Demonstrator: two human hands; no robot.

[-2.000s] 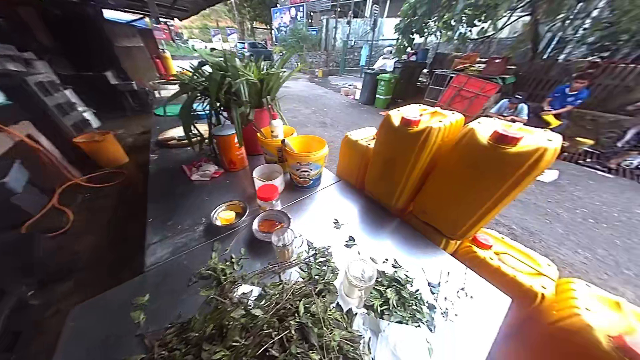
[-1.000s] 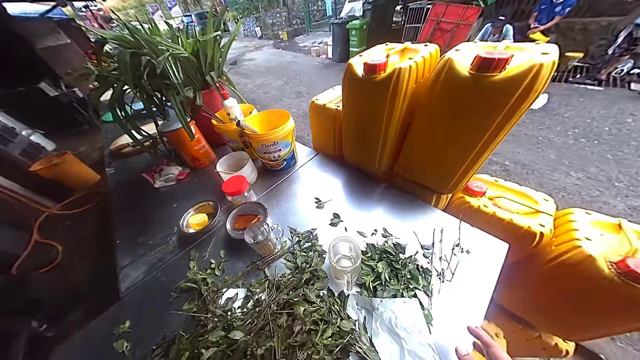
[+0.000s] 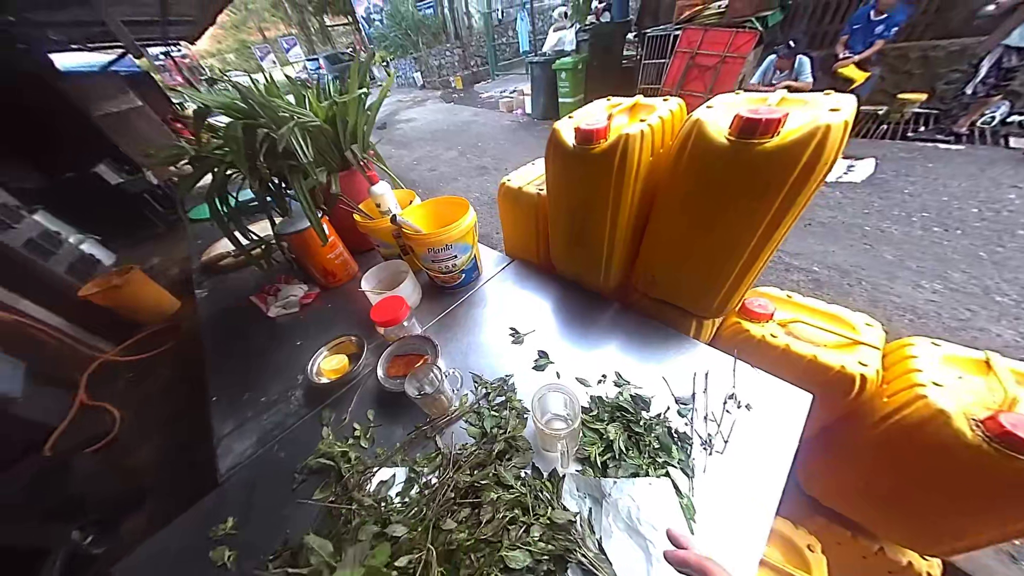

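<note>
Only the fingers of my right hand point(image 3: 694, 554) show, low in the frame, at the edge of a crumpled white plastic sheet point(image 3: 632, 520) on the metal table; the rest is cut off and whether they touch it is unclear. My left hand is out of view. A big heap of leafy green stems point(image 3: 448, 512) covers the near part of the table. Picked leaves point(image 3: 632, 432) lie to its right, beside bare stems point(image 3: 712, 416). An upright glass mug point(image 3: 556, 420) stands between heap and leaves. Another glass mug point(image 3: 434, 390) leans at a bowl of orange-red powder point(image 3: 404, 364).
A metal bowl with a yellow piece point(image 3: 334, 366), a red-lidded jar point(image 3: 394, 316), a white tub point(image 3: 390, 284) and yellow buckets point(image 3: 448, 248) stand farther back. Yellow jerrycans point(image 3: 736, 208) line the table's right side. Two people point(image 3: 784, 70) are across the road.
The fingers of my right hand have come into view since the oldest frame, at the bottom right beside the white sheet. The view has shifted closer over the table. The mugs and heap look unmoved.
</note>
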